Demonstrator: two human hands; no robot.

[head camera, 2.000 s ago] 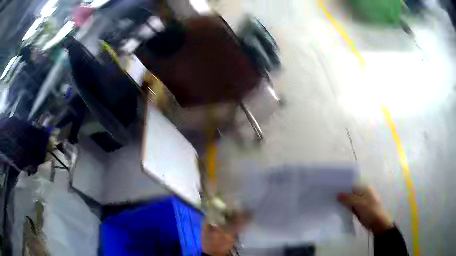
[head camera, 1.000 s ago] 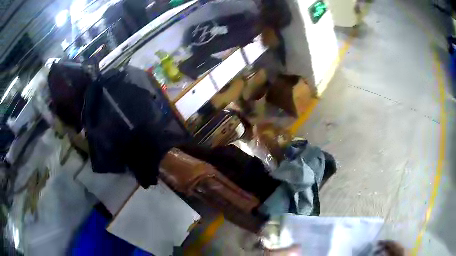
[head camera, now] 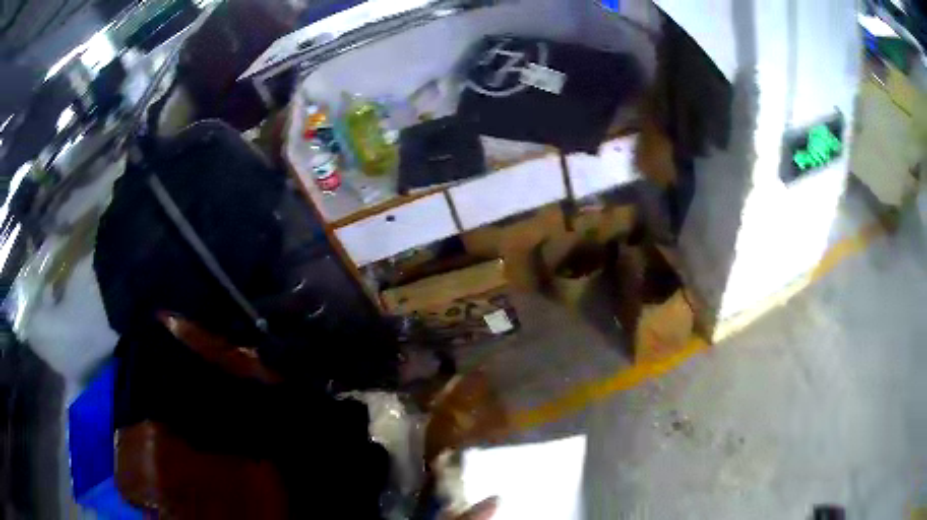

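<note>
A white paper shows at the bottom edge, very bright, with no print readable. A small part of my left hand shows at its lower left corner, with a thumb or finger on the paper. The rest of this hand is cut off by the frame edge. A pale, blurred small thing lies beside the paper's left edge; I cannot tell what it is. My right hand is not in view.
A white desk holds bottles and a dark fabric panel with a white logo. Boxes stand below. A white pillar is right, dark clothing left, a blue bin lower left.
The view has swung to the desk and pillar, which now appear larger. The paper sits lower and further left in view. My right hand has left the picture.
</note>
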